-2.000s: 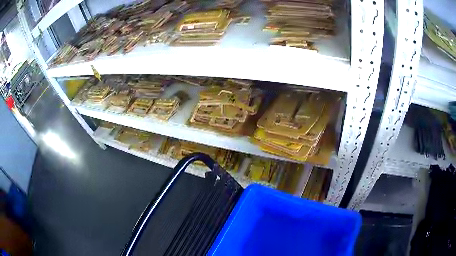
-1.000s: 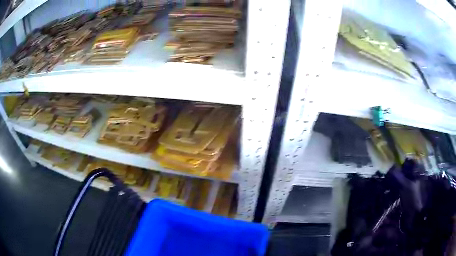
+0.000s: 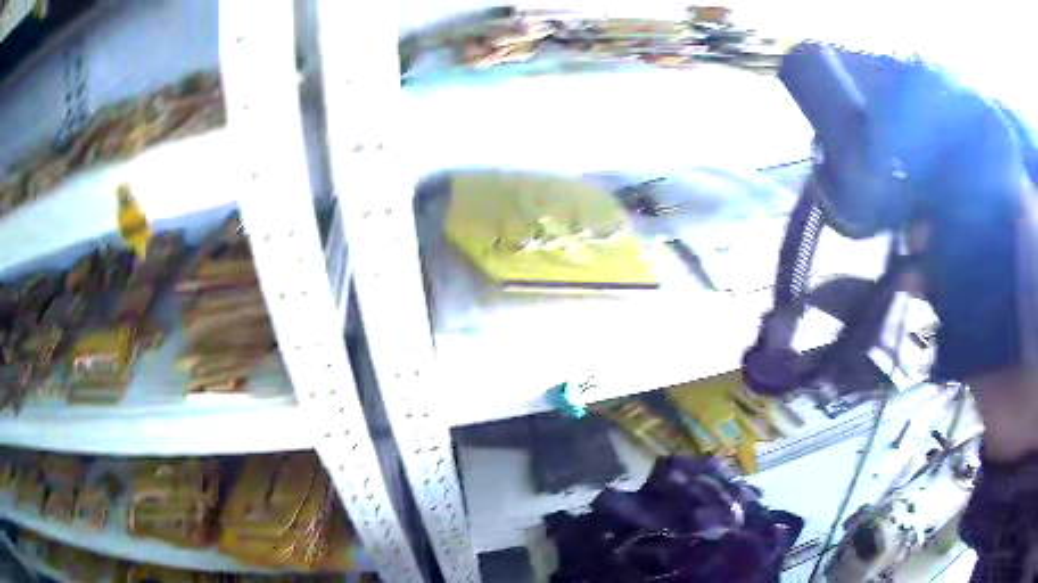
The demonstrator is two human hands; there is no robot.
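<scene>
Neither of my hands shows. A tangled heap of black sewn pieces [image 3: 672,526] lies at the bottom centre, in front of the right-hand rack. What holds the heap is hidden. A dark flat piece [image 3: 577,452] lies on the shelf behind it. A yellow board [image 3: 546,233] lies on the shelf above, and more yellow pieces [image 3: 711,416] lie below that shelf.
A blurred person in dark blue [image 3: 968,239] is at the right, beside a dark curved object [image 3: 797,308]. White punched uprights [image 3: 381,285] stand left of centre. Racks at left hold stacked yellow-brown boards [image 3: 273,507]. A cluttered surface [image 3: 899,530] is at lower right.
The view has swung right and up. The blue tote and black chair have left the picture. The black heap now sits near the bottom centre, and the person has come into view.
</scene>
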